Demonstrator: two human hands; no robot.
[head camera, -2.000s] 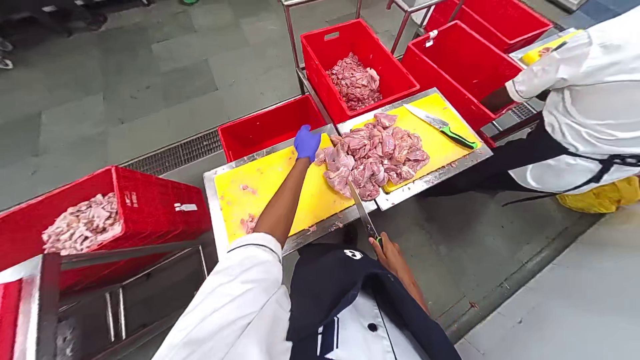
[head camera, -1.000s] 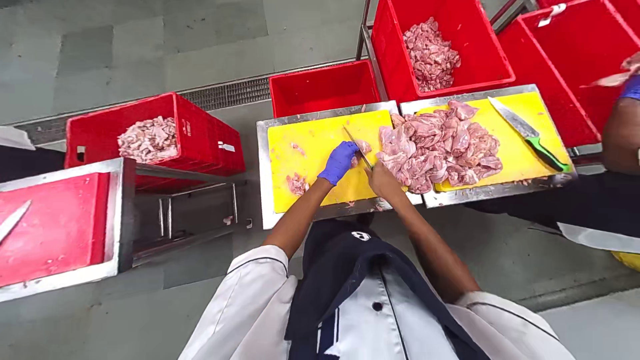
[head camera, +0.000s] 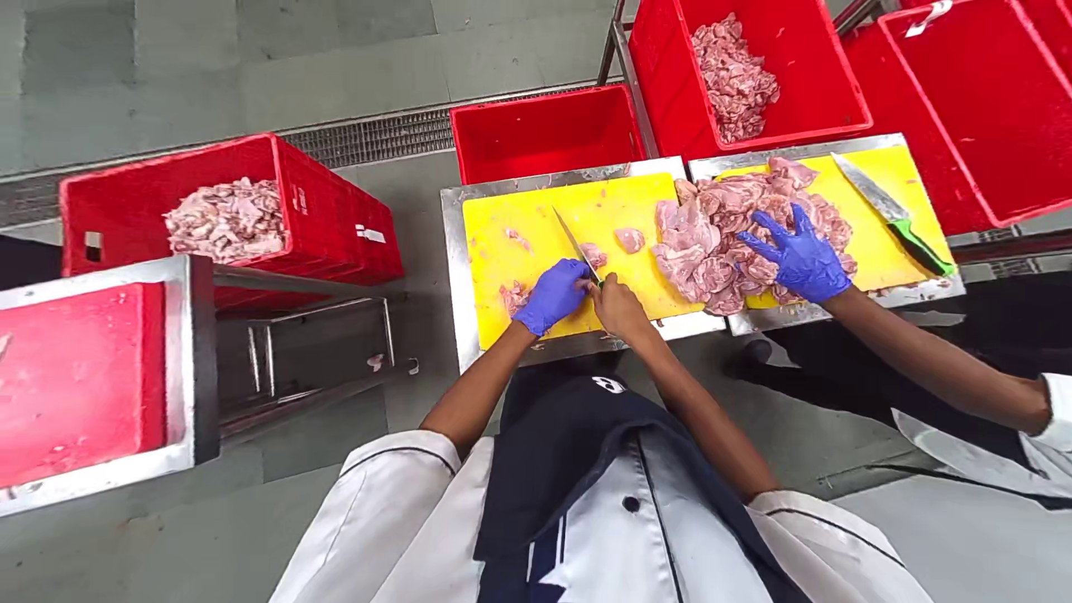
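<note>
My left hand (head camera: 553, 295), in a blue glove, is low over the yellow cutting board (head camera: 502, 226), beside the knife; whether its fingers pinch a bit of meat is hidden. Bare, my right hand (head camera: 618, 306) grips the handle of a kitchen knife (head camera: 574, 239), whose blade points up and left across the board. One small meat piece (head camera: 593, 255) lies against the blade and another (head camera: 629, 240) just right of it. Small scraps (head camera: 514, 296) are at my left hand. A large pile of raw meat (head camera: 729, 226) spans the right side of this board and the neighbouring one.
A co-worker's blue-gloved hand (head camera: 806, 258) rests on the pile. On the right board lies a green-handled knife (head camera: 892, 213). Red crates with meat stand at the left (head camera: 335, 218) and beyond the boards (head camera: 804, 75); a smaller red crate (head camera: 548, 134) adjoins my board. A red board (head camera: 84, 377) is far left.
The co-worker's gloved hand has come onto the meat pile from the right. Both my hands stay at the board with the knife. Small meat pieces now lie separate near the blade.
</note>
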